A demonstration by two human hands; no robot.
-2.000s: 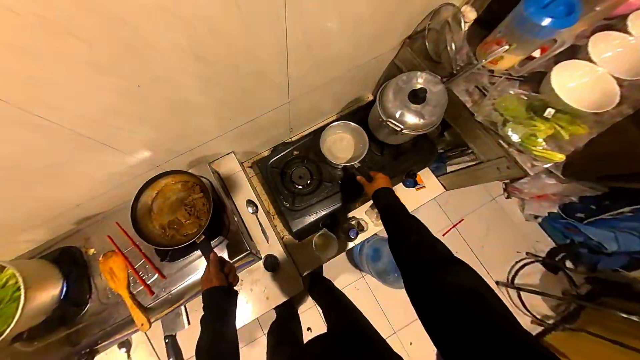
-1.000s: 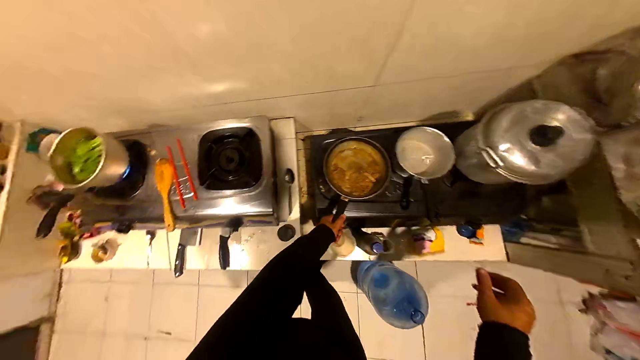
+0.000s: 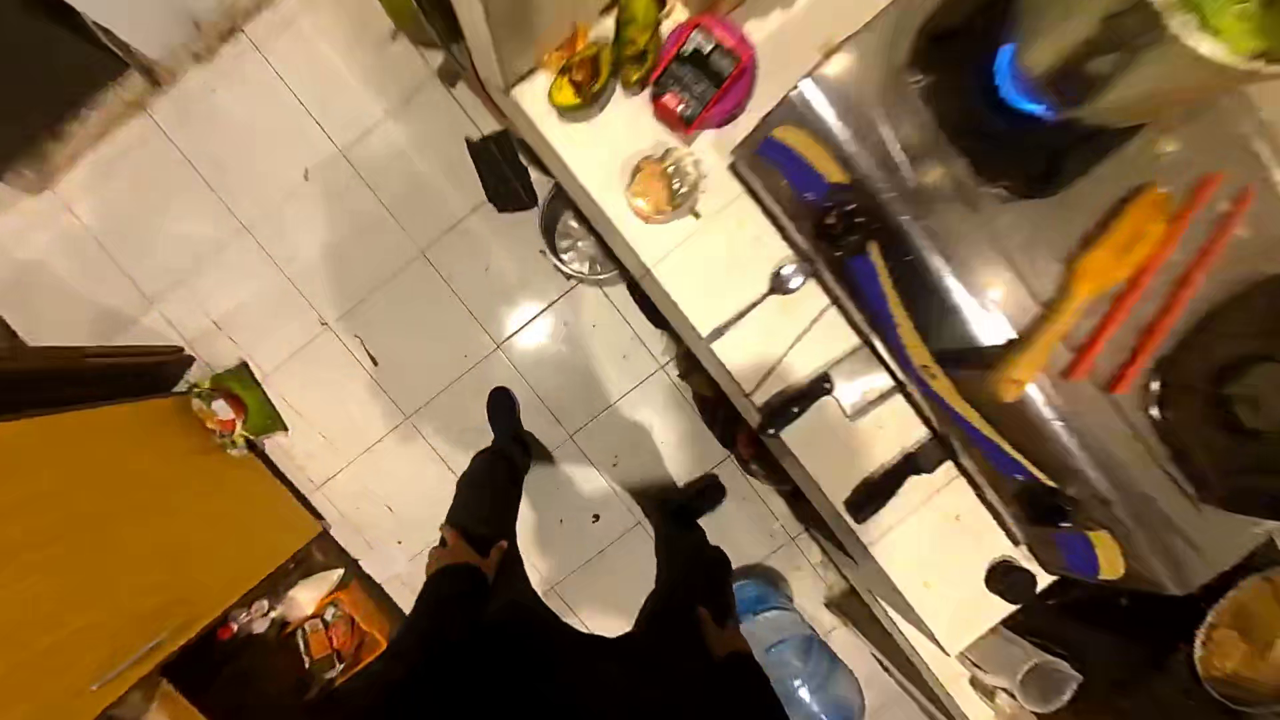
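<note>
My left hand (image 3: pixel 465 552) rests on or beside my left thigh, partly hidden by the dark sleeve, and no object shows in it. My right hand (image 3: pixel 722 632) is low beside my right leg, mostly covered by the sleeve, so its fingers are hard to make out. Nearest to it stands a blue plastic water bottle (image 3: pixel 800 650) on the floor. On the counter edge to the right lie a spoon (image 3: pixel 788 280), a black-handled knife (image 3: pixel 795 402) and another black handle (image 3: pixel 897 480). An orange wooden spatula (image 3: pixel 1085 285) and red chopsticks (image 3: pixel 1180 290) lie on the steel stove.
A blue flame (image 3: pixel 1020 85) burns under a pot at the upper right. The pan of food (image 3: pixel 1245 640) is at the lower right edge. A metal bowl (image 3: pixel 580 235) sits on the tiled floor by the counter. A yellow cabinet (image 3: pixel 140 560) stands at the left.
The view has swung toward the floor and the counter's left part. My left hand has let go of the pan's handle and is now down by my thigh.
</note>
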